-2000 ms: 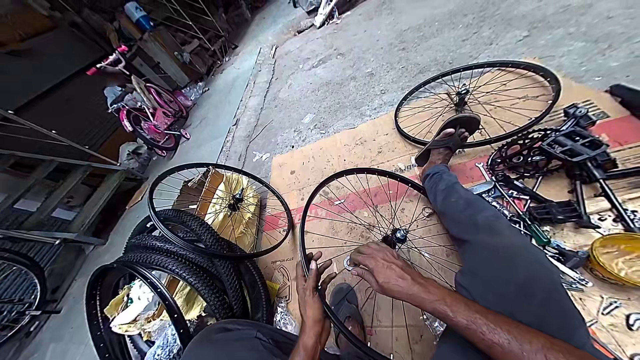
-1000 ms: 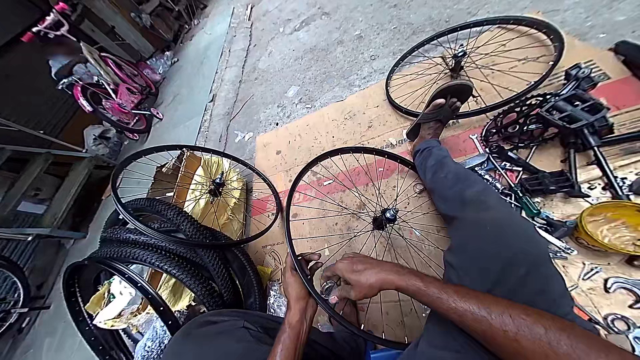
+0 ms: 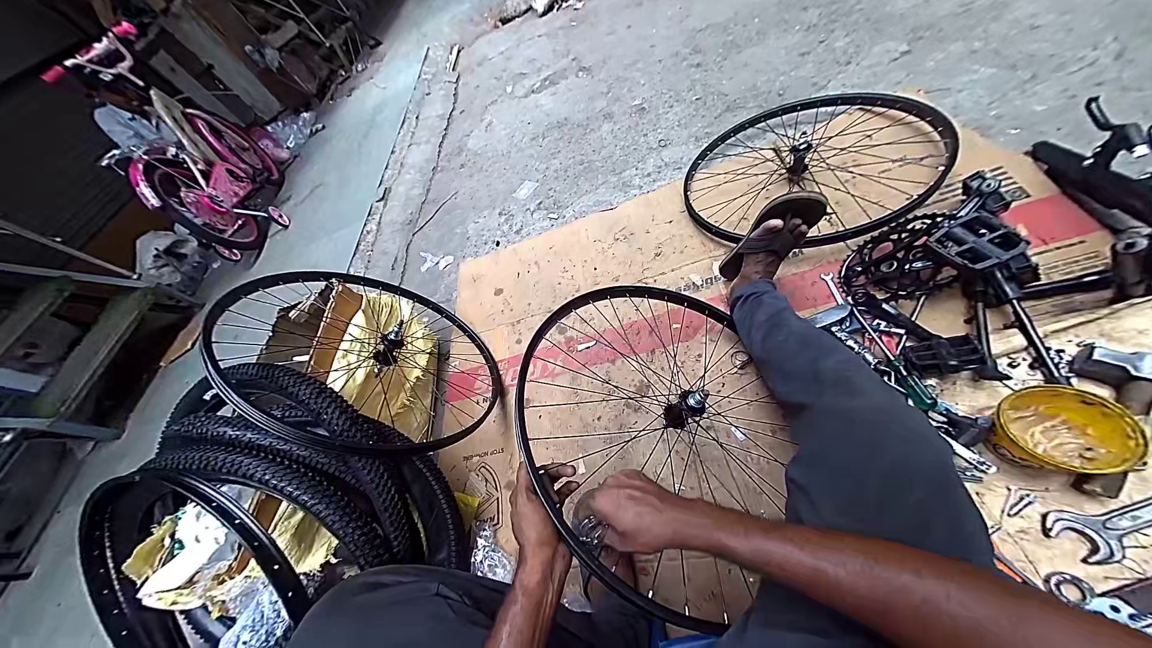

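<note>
A black spoked bicycle wheel rim (image 3: 533,360) without a tyre leans between my legs over the cardboard, its hub (image 3: 686,409) near the middle. My left hand (image 3: 540,508) grips the rim at its lower left. Just right of it, my right hand (image 3: 634,511) is closed on a small shiny metal tool (image 3: 589,529) at the rim; its shape is mostly hidden by my fingers, so I cannot tell its exact kind. Spokes run from the hub behind my right hand and forearm.
Another wheel (image 3: 216,346) lies on stacked knobby tyres (image 3: 360,468) at left. A third wheel (image 3: 945,135) rests beyond my sandalled foot (image 3: 778,229). At right are a crankset (image 3: 900,256), a yellow tub of grease (image 3: 1071,430) and wrenches (image 3: 1102,531). A pink bicycle (image 3: 207,180) stands far left.
Both hands stay at the lower left of the rim. My right hand was open-fingered nearer the hub two seconds ago and is now down beside my left hand.
</note>
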